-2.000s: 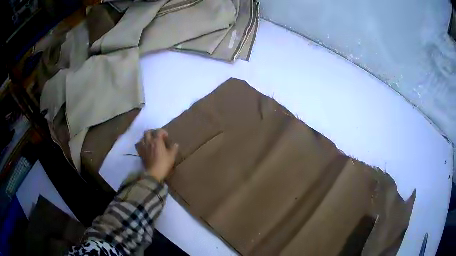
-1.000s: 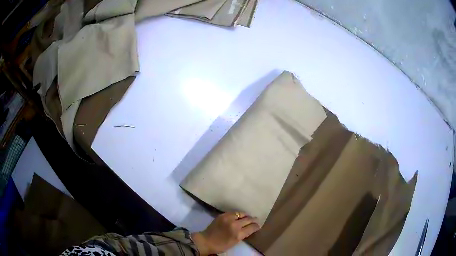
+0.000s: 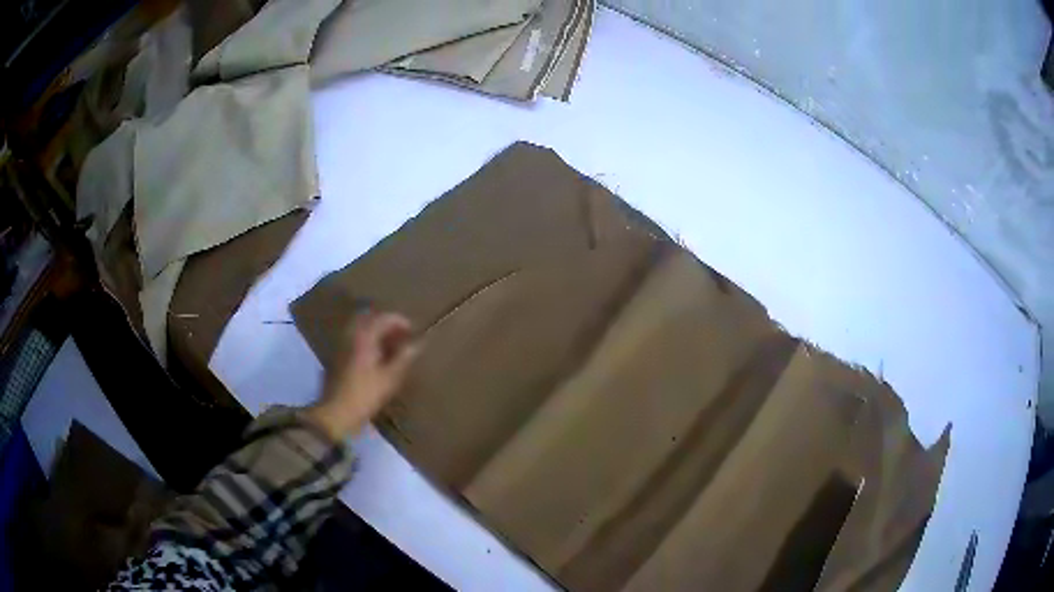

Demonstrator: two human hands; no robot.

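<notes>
A brown garment panel (image 3: pixel 555 382) lies spread flat on the white tabletop, with soft folds across it, a short slit near its left end and a frayed upper right edge. My left hand (image 3: pixel 372 353), in a plaid sleeve, is over the panel's left end near the slit. It is blurred, its fingers look bent, and I cannot tell whether they pinch the cloth. My right hand is out of the picture. The panel's bottom edge is cut off by the frame.
Beige panels (image 3: pixel 225 162) lie over brown cloth at the table's left. Layered beige pieces (image 3: pixel 462 41) with striped edges are at the far side. A narrow shiny thing (image 3: pixel 969 564), perhaps a shears blade, is at lower right. A pale wall (image 3: pixel 878 104) borders the white tabletop (image 3: pixel 717 174).
One second ago the panel's left part was folded over to the right, beige side up, with my left hand on it. Now it lies flat, brown side up, and my hand has moved up and left.
</notes>
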